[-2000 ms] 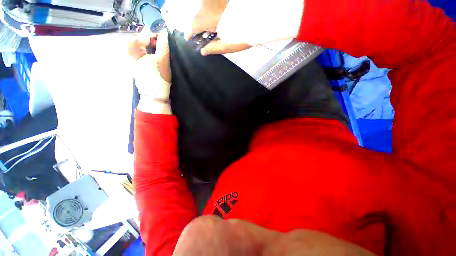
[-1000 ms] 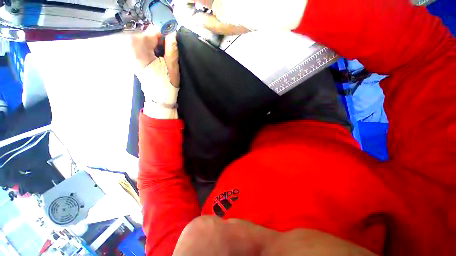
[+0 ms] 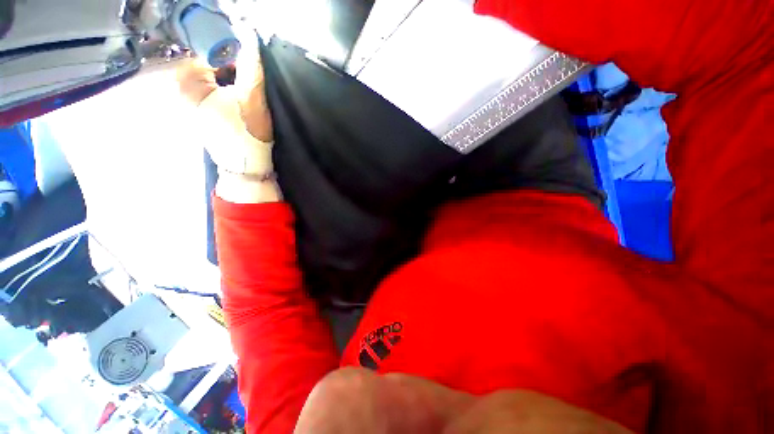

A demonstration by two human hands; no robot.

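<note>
The black garment piece (image 3: 339, 153) runs from my lap up over the white table to the machine, its upper end beside the blue-grey cylinder (image 3: 210, 36). My left hand (image 3: 242, 114) is at the cloth's left edge just below the cylinder, thumb along the cloth, fingers curled around a small dark part that looks like cloth. The fingertips are partly hidden and washed out by glare. The needle area cannot be made out. My right hand is out of the picture past the top edge; only its red sleeve (image 3: 543, 21) shows.
The sewing machine head (image 3: 68, 51) fills the top left. The measuring scale (image 3: 509, 102) lies along the table's front edge. A blue bin (image 3: 645, 216) with light-blue cloth is right of my lap. A grey box with a round fan grille (image 3: 125, 359) is lower left.
My right hand was on the cloth near the machine, then moved up off it, and is now out of view. My left hand stays at the cloth's edge. The view has shifted slightly.
</note>
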